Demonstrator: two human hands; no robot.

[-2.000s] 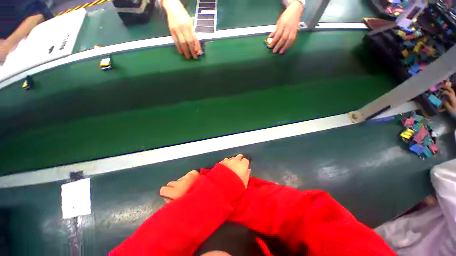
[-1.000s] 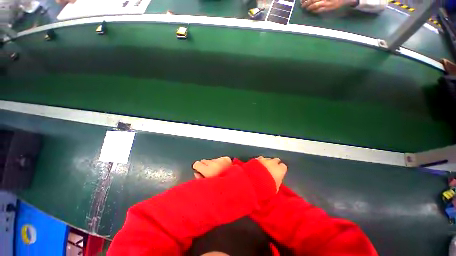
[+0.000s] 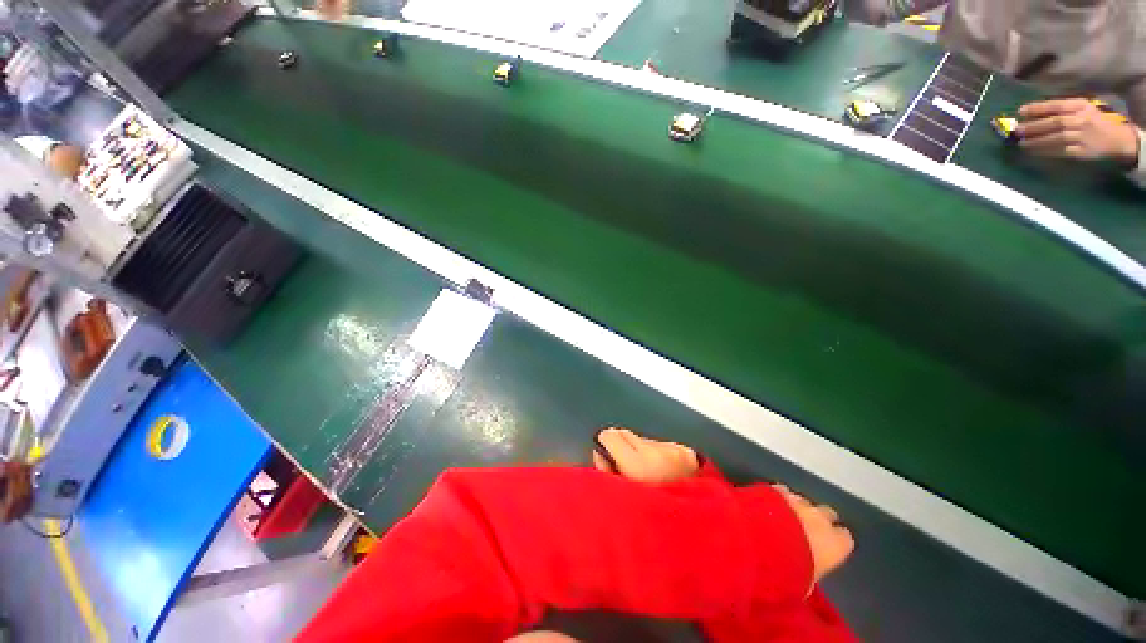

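Observation:
My forearms in red sleeves are crossed on the near bench edge. My left hand (image 3: pixel 823 538) comes out of the upper sleeve at the right, palm down, fingers slightly apart. My right hand (image 3: pixel 647 455) comes out from under that sleeve, to the left, with a dark band at a fingertip. No object shows in either hand; the palms are hidden. Beyond the pale rail lies the green conveyor belt (image 3: pixel 754 289). Small yellow-and-black transformers, one with a pale top (image 3: pixel 686 126), another farther left (image 3: pixel 505 72), lie spaced along its far side.
A white label (image 3: pixel 451 328) and a black vented box (image 3: pixel 207 270) are on the near bench, left. A blue panel (image 3: pixel 163 502) holds a yellow ring (image 3: pixel 167 437). Opposite, a person's hand (image 3: pixel 1068 129) is beside a yellow part, near a dark gridded strip (image 3: pixel 943 108).
The view has swung left, bringing the black box, machine and blue panel into full view; the right-hand parts pile is out of view. My arms stay crossed. The opposite worker's hand now touches a yellow part.

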